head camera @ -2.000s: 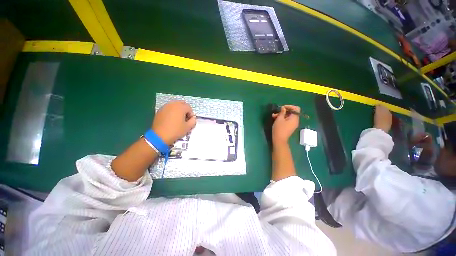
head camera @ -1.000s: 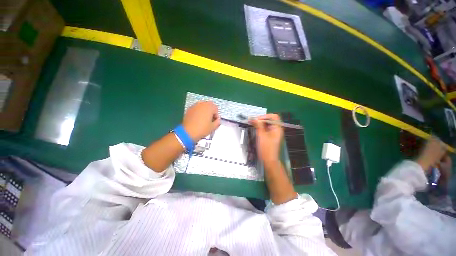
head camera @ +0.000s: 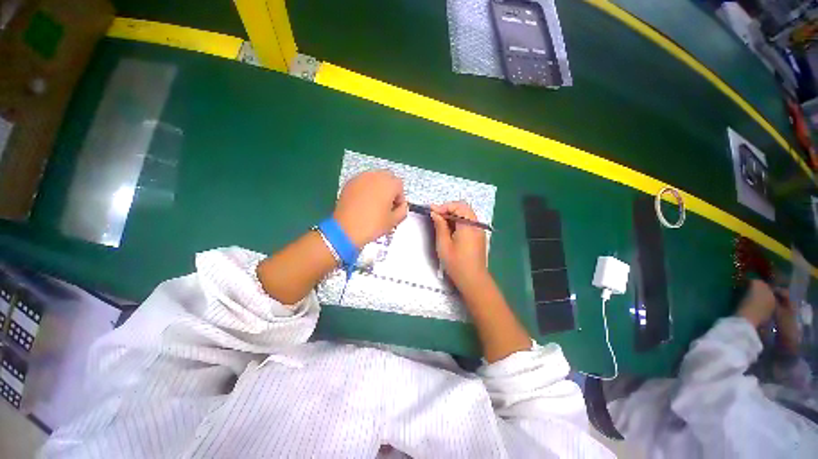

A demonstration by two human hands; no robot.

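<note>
The tablet housing (head camera: 408,260), pale inside, lies on the silvery bubble-wrap sheet (head camera: 459,194); its rim is partly hidden by my hands. My left hand (head camera: 370,208), with a blue wrist strap (head camera: 336,242), rests over the housing's upper left; its fingers are curled, and I cannot tell whether they hold anything. My right hand (head camera: 460,244) holds dark tweezers (head camera: 468,221) like a pen over the housing's top edge. The tips point left, close to my left fingers.
Right of the sheet lie a dark divided strip (head camera: 548,268), a white adapter (head camera: 611,274) with cable, a second dark strip (head camera: 650,276) and a pale ring (head camera: 669,207). A clear film (head camera: 121,152) and cardboard box (head camera: 45,99) are left. A neighbour's hand (head camera: 758,303) is far right.
My right hand has come from the right of the sheet onto the housing, and the tweezers have moved left to near my left fingers. The camera view has shifted.
</note>
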